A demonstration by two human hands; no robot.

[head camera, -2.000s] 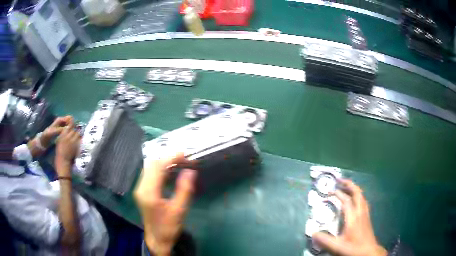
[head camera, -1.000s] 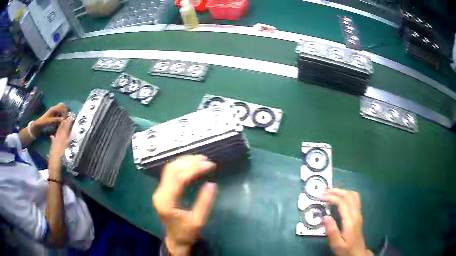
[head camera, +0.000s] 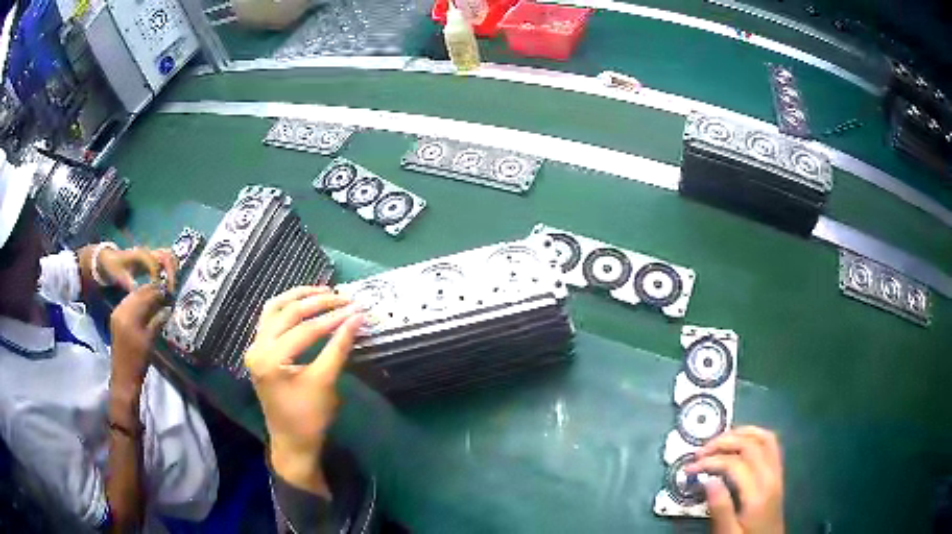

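Observation:
A silver three-ring plate (head camera: 703, 391) lies lengthwise on the glossy green mat at the right, with black rings in its seats. My right hand (head camera: 739, 477) is over its nearest seat, thumb and fingertips close together; any small part between them is hidden. A tall plate stack (head camera: 459, 297) with a silver top and dark layered sides stands left of it. My left hand (head camera: 303, 360) is at the stack's left end, thumb and fingers at the top plate's corner. I cannot tell if it grips the plate. Another three-ring plate (head camera: 608, 269) lies just behind the stack.
A neighbour's hands (head camera: 141, 282) are at the left beside a leaning plate stack (head camera: 235, 271). Several loose plates (head camera: 472, 164) lie behind. A second stack (head camera: 756, 167) stands by the metal strip. A squeeze bottle (head camera: 460, 40) and red trays (head camera: 545, 28) are at the far side.
My left hand has moved from in front of the stack to its left end. My right hand stays at the plate's nearest seat, its fingertips closer together. The whole view has shifted.

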